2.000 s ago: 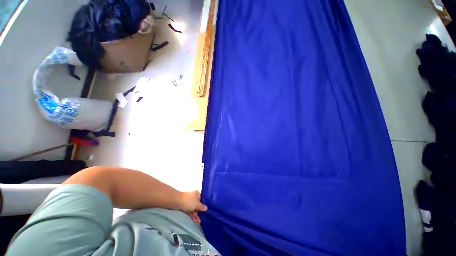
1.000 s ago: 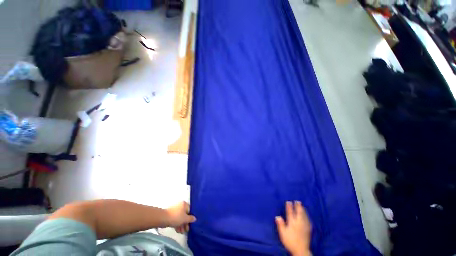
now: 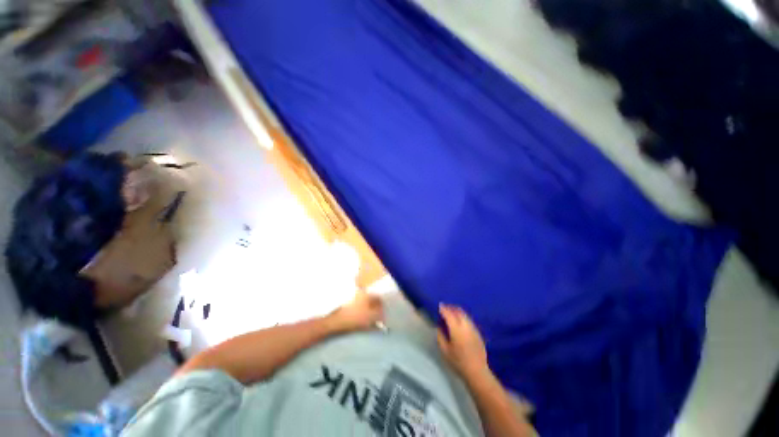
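Observation:
Bright blue cloth (image 3: 444, 179) lies lengthwise along the table, smooth at the far part and creased towards the near right. My left hand (image 3: 362, 312) is at the table's near edge, beside the brown strip and off the cloth. Its fingers are curled, and blur hides whether they hold anything. My right hand (image 3: 462, 340) is at the cloth's near left edge, its fingertips touching or pinching that edge; blur hides which.
A brown strip (image 3: 301, 177) runs along the table edge. The pale table (image 3: 512, 43) shows beyond the cloth, with a dark fabric heap (image 3: 683, 111) on the far side. On the floor stand a cardboard box (image 3: 141, 247) with black material, a plastic-wrapped bundle (image 3: 41, 384) and scraps.
The view has turned, so the table now runs diagonally. My left hand has left the cloth edge. My right hand has moved from the middle of the cloth to its left edge. The near cloth is more creased.

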